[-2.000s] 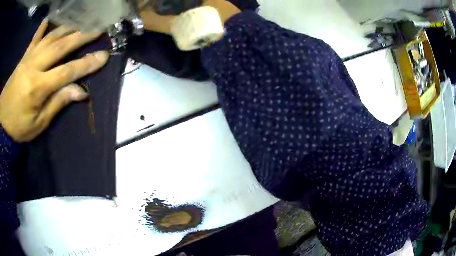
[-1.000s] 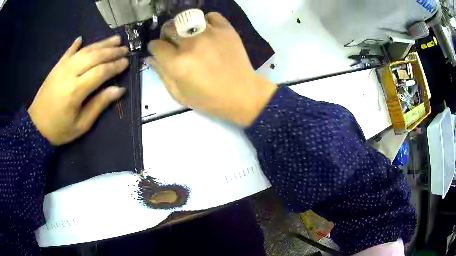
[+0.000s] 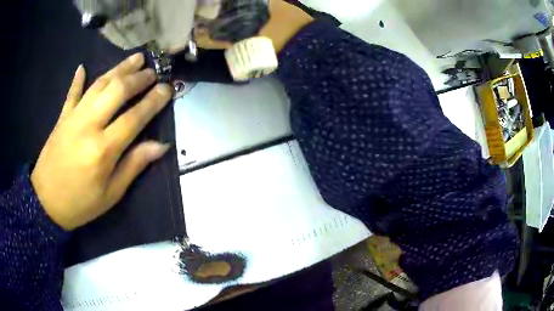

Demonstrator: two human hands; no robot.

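A dark garment panel (image 3: pixel 140 206) lies over the table's left part and the machine bed, its straight seamed edge running from the presser foot (image 3: pixel 161 65) toward the table's front edge. My left hand (image 3: pixel 100 143) lies flat on the panel with fingers spread, its fingertips just beside and in front of the foot. My right hand reaches behind the machine head (image 3: pixel 146 24); only the wrist (image 3: pixel 288 25) shows, and the fingers are hidden. A cream-white knob (image 3: pixel 251 59) is in front of that wrist.
A yellow-brown parts tray (image 3: pixel 498 127) with small metal items stands at the right, beside a white box (image 3: pixel 539 176). A brown, black-rimmed worn patch (image 3: pixel 214 268) marks the table's front edge. My right sleeve (image 3: pixel 389 127) crosses the table.
My right hand has moved from in front of the knob to behind the machine head. My left hand's fingers have shifted right, closer to the seamed edge. The view has also shifted.
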